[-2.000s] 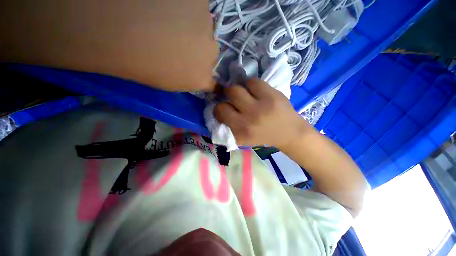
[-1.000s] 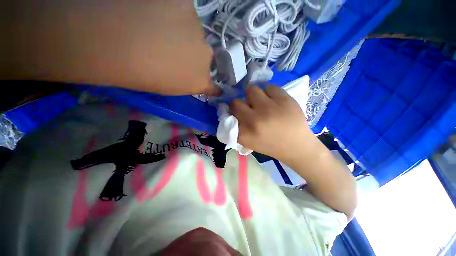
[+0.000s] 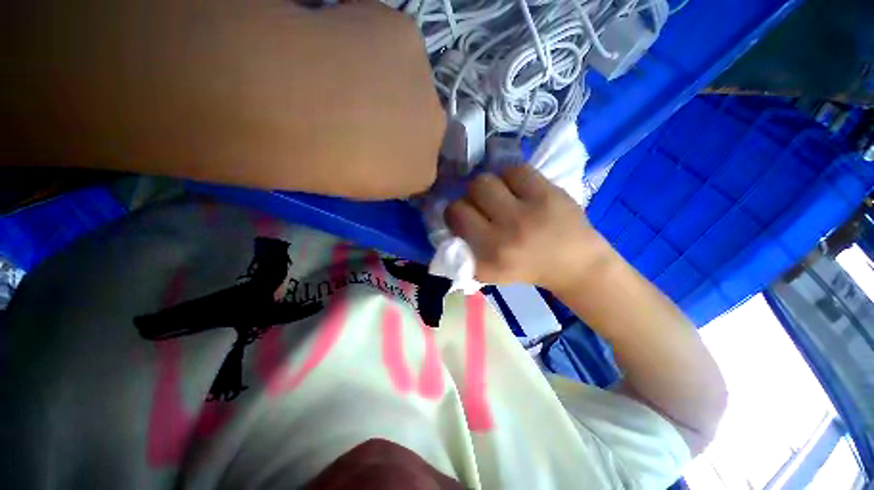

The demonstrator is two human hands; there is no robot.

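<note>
My right hand (image 3: 517,220) is closed on a crumpled white cloth (image 3: 454,262) at the near edge of a blue crate (image 3: 331,222). Part of the cloth sticks out beyond the knuckles. A white power adapter (image 3: 467,132) stands just beyond my fingers; whether they touch it is unclear. Bundled white cords (image 3: 537,77) lie heaped in the crate, with another adapter (image 3: 628,43) to their right. My left arm fills the upper left and hides part of the crate; my left hand cannot be made out.
A ribbed blue crate (image 3: 719,211) stands tilted at the right. Part of another blue crate (image 3: 62,230) shows at the far left. A white box-like thing (image 3: 522,308) is below my right wrist. My shirt fills the bottom, with a bright area at lower right.
My left arm reaches further right and lower, covering more of the crate edge. My right hand keeps hold of the cloth and has shifted slightly. The view has shifted a little.
</note>
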